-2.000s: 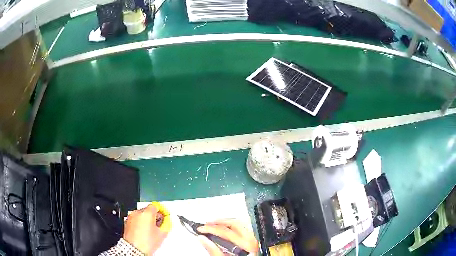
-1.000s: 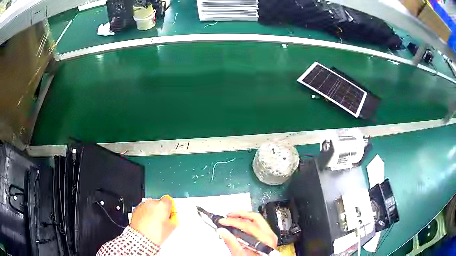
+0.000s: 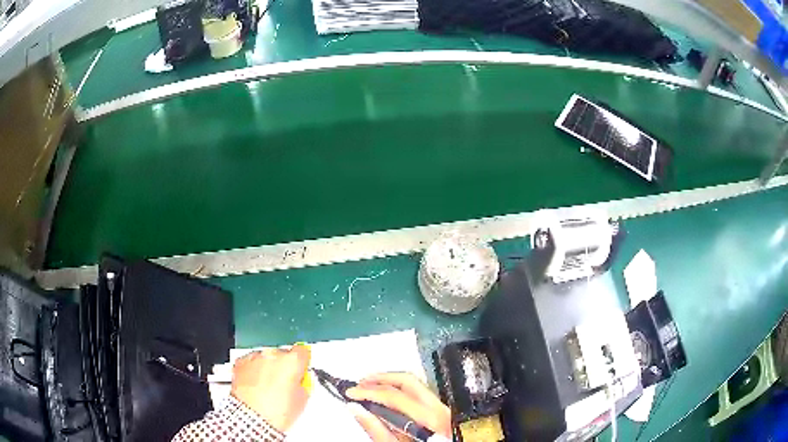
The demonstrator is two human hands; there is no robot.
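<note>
My right hand holds a dark soldering iron like a pen, its tip pointing left toward my left hand. My left hand is at the left part of the white work sheet, its fingers closed together with yellow coverings on the fingertips. What is between these fingers is too small and washed out to tell. The iron's tip is close to the left fingertips; whether they touch cannot be told. Black panel backs with thin cables stand upright at the left, beside my left hand.
A silvery tin, a stand with a yellow sponge, a dark grey feeder with a white reel and a black open tray stand right. Beyond the metal rail, a solar panel lies on the green conveyor belt.
The solar panel on the belt has moved to the right. My left hand and the iron's tip are now closer together. The head view has shifted slightly.
</note>
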